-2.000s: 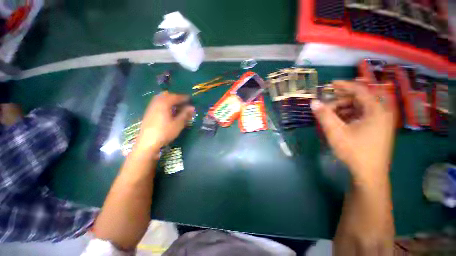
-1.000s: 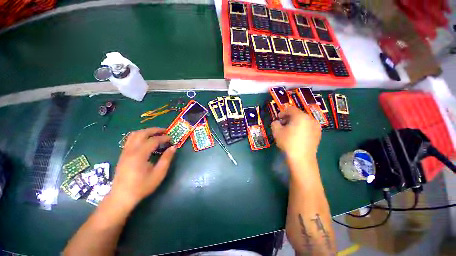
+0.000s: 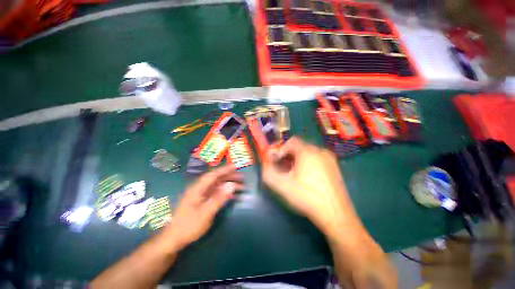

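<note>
The image is blurred. My right hand [image 3: 305,178] pinches the lower end of an orange phone body [image 3: 261,131] with a dark screen, over the stacked front covers [image 3: 282,118]. My left hand [image 3: 206,200] is to its left, fingers slightly bent and apart, with nothing seen in it. An open phone body [image 3: 217,138] with a green board lies tilted beyond my left hand. A second green-boarded orange housing [image 3: 240,152] lies against it. A dark flat piece, perhaps a battery [image 3: 197,165], lies at its lower end.
Keypad boards [image 3: 130,203] lie at left, beside a clear dark-patterned strip [image 3: 76,163]. A white bottle [image 3: 155,90] stands by the metal strip [image 3: 214,96]. Orange-yellow tools [image 3: 191,128] lie mid-bench. Phones [image 3: 361,121], a red tray [image 3: 339,79] and a glass jar [image 3: 432,188] are at right.
My right hand has moved left from the right-hand phones to beside the centre housings and now holds a phone body. My left hand has moved right and nearer, off the open phone body.
</note>
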